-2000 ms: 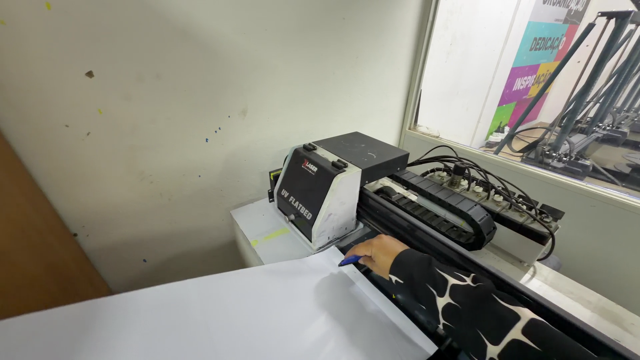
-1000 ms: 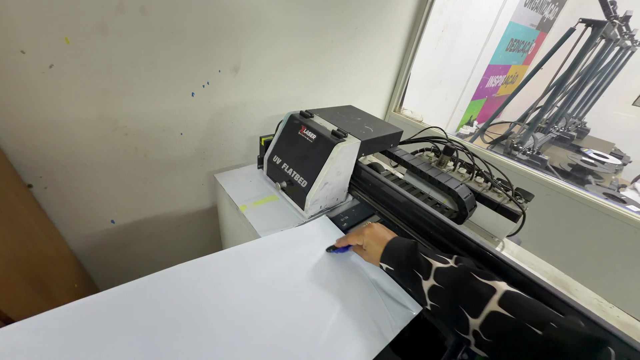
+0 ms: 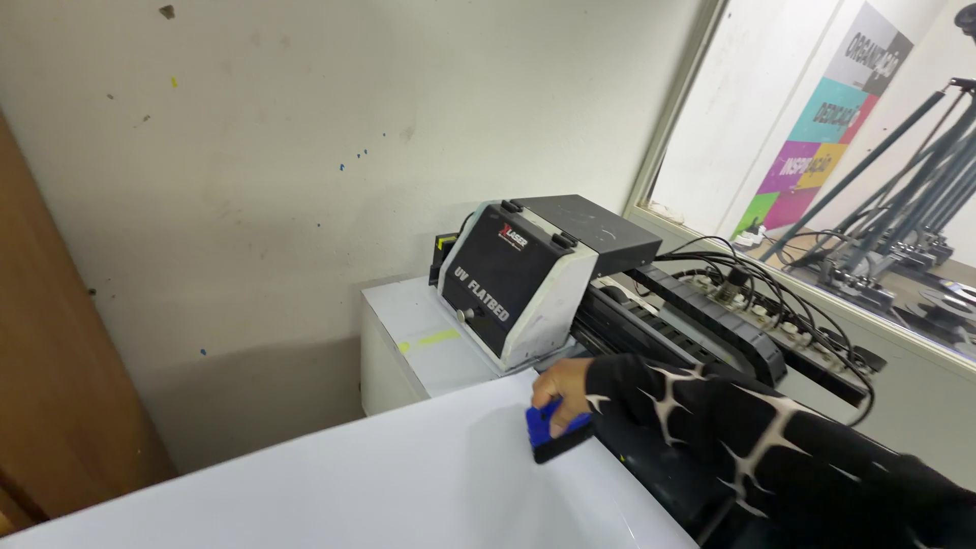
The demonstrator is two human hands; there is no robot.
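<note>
In the head view my right hand (image 3: 560, 393), in a black and cream patterned sleeve, grips a blue squeegee (image 3: 543, 427) with a dark edge. The tool lies against the large white sheet (image 3: 366, 480), near its far right corner. Just beyond the hand stands the carriage of a UV flatbed printer (image 3: 507, 282), with a black front cover and pale sides. My left hand is not visible.
The printer's black gantry rail (image 3: 640, 328) and cable chain (image 3: 709, 320) run toward the right, with loose black cables (image 3: 793, 290) behind. A wall rises at the back left beside a brown wooden panel (image 3: 61, 343). Frames and equipment show through a window.
The squeegee has turned in my right hand, and much more of its blue face and dark edge shows now. The hand stays near the sheet's far right corner.
</note>
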